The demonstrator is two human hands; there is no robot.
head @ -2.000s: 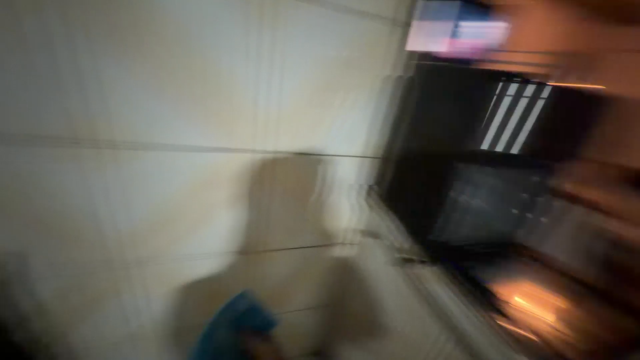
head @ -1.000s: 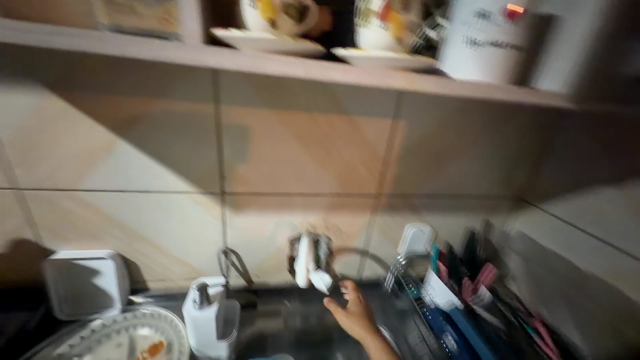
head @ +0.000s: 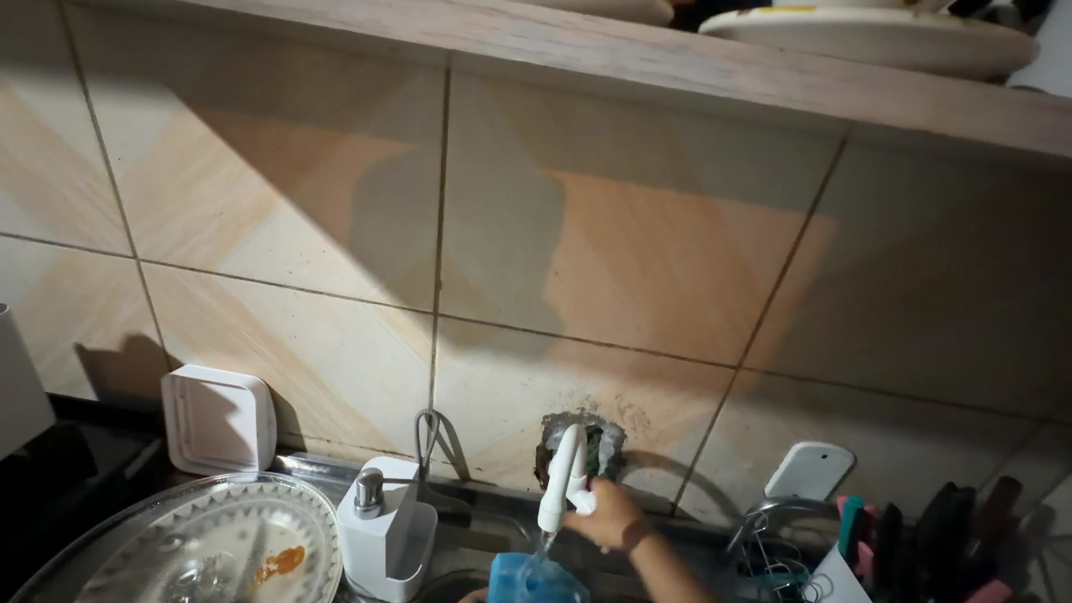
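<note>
My right hand [head: 610, 515] is closed around the handle side of a white plastic tap [head: 563, 486] on the tiled wall. Water runs from the spout onto a blue item [head: 536, 579] at the bottom edge; whether it is a cloth or a container I cannot tell. A small part of my left hand [head: 475, 595] shows at the blue item's left side, holding it. The rest of that hand is out of frame. A white soap dispenser [head: 368, 519] with a metal pump stands left of the tap.
A clear patterned glass lid or dish [head: 201, 544] with an orange smear lies at lower left, before a white square container [head: 219, 419]. At right are a wire rack [head: 766, 511] of utensils and a white board [head: 810, 471]. A shelf [head: 536, 33] with saucers crosses above.
My right hand, a little away from the spout one second ago, is now on the tap. Water now runs, and the blue item has come into view under it.
</note>
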